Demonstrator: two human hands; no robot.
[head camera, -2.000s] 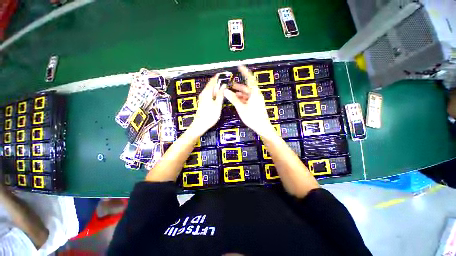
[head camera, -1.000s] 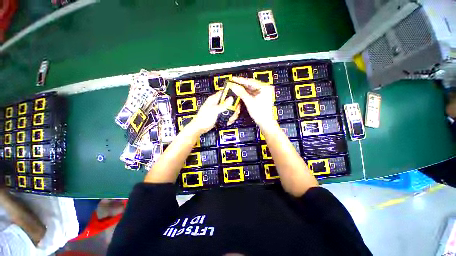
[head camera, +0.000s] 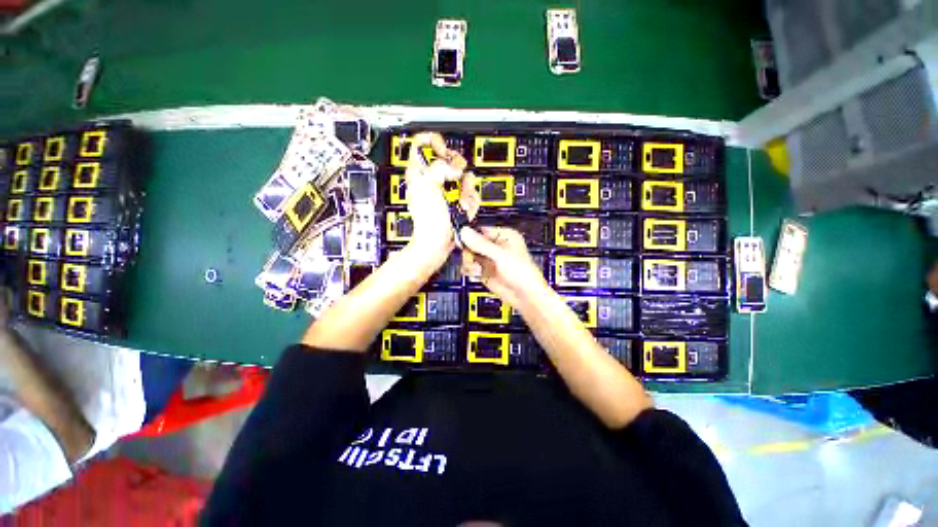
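Observation:
My left hand (head camera: 430, 201) holds a black front housing with a yellow screen frame (head camera: 451, 191) above the blister tray, partly hidden by my fingers. My right hand (head camera: 498, 259) pinches the dark lower end of the housing near my left wrist. The shiny black blister tray (head camera: 683, 317) lies under both hands, with rows of yellow-framed housings (head camera: 578, 233). The pile of pale board units (head camera: 327, 244) lies left of the tray, with one yellow-framed housing (head camera: 303, 207) on top.
Two set-aside units (head camera: 750, 274) (head camera: 789, 256) lie right of the tray. Pale units (head camera: 449, 53) (head camera: 563, 41) lie on the green belt behind the pale rail (head camera: 257, 118). Another tray (head camera: 125, 221) and a person's arm (head camera: 46, 396) are at left. A grey perforated box (head camera: 869, 154) stands right.
The view has shifted. The housing has turned in my left hand, its lower end now towards me. My right hand has moved down from the housing's top to that lower end.

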